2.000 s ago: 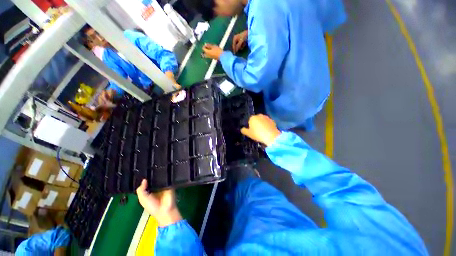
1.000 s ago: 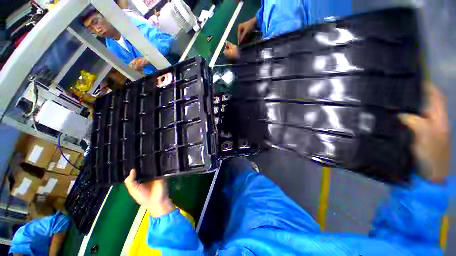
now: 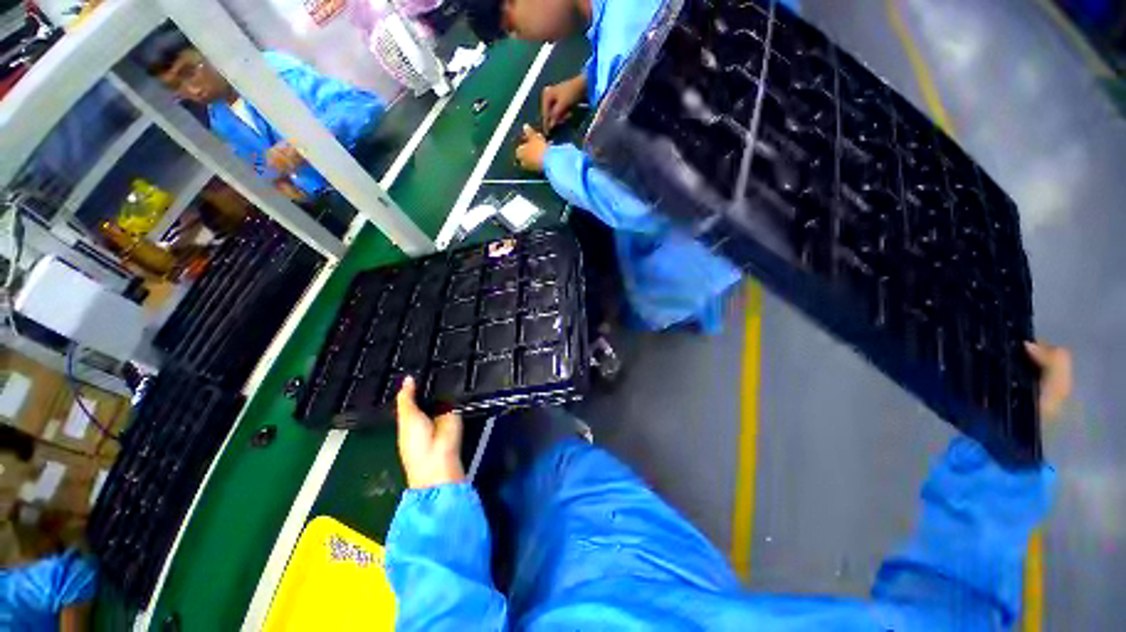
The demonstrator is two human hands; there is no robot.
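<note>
My left hand [image 3: 430, 442] grips the near edge of a black blister tray [image 3: 463, 324], thumb on top. That tray lies over the green belt and bench, its pockets mostly empty, with one pale piece in a far pocket. My right hand [image 3: 1051, 380] holds a second black blister tray [image 3: 852, 198] by its right edge, raised and tilted over the floor at the right. Most of my right hand's fingers are hidden behind it. The raised tray's pocket grid faces me and is slightly blurred.
The yellow tray [image 3: 331, 580] with small pale bits is at lower left. Dark units lie on the green belt [image 3: 229, 500]. More black trays [image 3: 161, 475] stand beyond it. A person in blue [image 3: 617, 210] works ahead; another [image 3: 290, 124] sits behind a white frame post. White pieces [image 3: 516, 211] lie ahead.
My right hand has taken hold of the second tray, swung it right and turned its pocket grid towards me. The left-hand tray has lowered and shifted slightly right.
</note>
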